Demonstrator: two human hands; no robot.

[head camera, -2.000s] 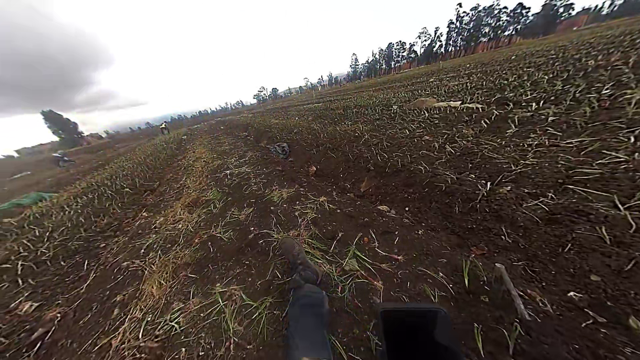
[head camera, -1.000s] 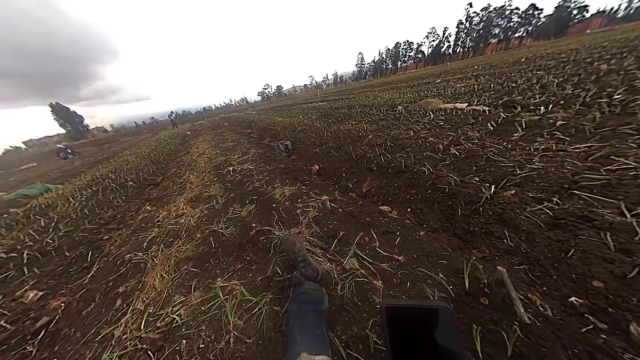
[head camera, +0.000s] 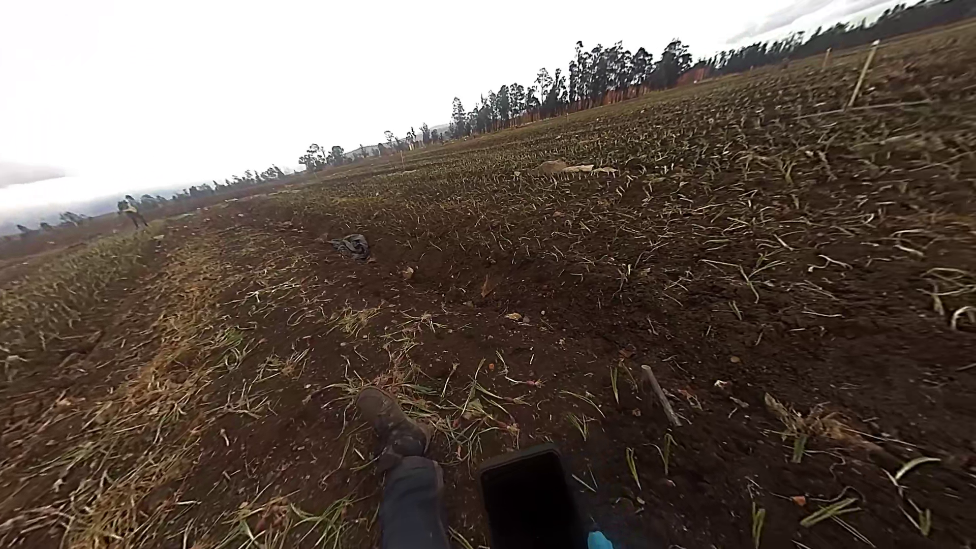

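Neither my left hand nor my right hand can be made out. A black smartphone (head camera: pixel 530 499) with a dark screen stands at the bottom edge, right of centre; whatever holds it is cut off, and a small light-blue patch (head camera: pixel 599 540) shows at its lower right. To its left my leg in dark trousers (head camera: pixel 414 503) stretches forward, with a muddy boot (head camera: pixel 393 425) on the soil. Pulled or cut green plants with thin leaves (head camera: pixel 465 412) lie around the boot.
A short wooden stake (head camera: pixel 660 395) sticks up from the soil at the right. Farther off lie a dark crumpled cloth (head camera: pixel 352 245) and a pale heap (head camera: pixel 564 167). A person (head camera: pixel 132 213) stands far left. Crop rows (head camera: pixel 724 152) cover the right slope.
The view has turned to the right, and the green material at the far left has left the frame. A light-blue patch now shows beside the phone.
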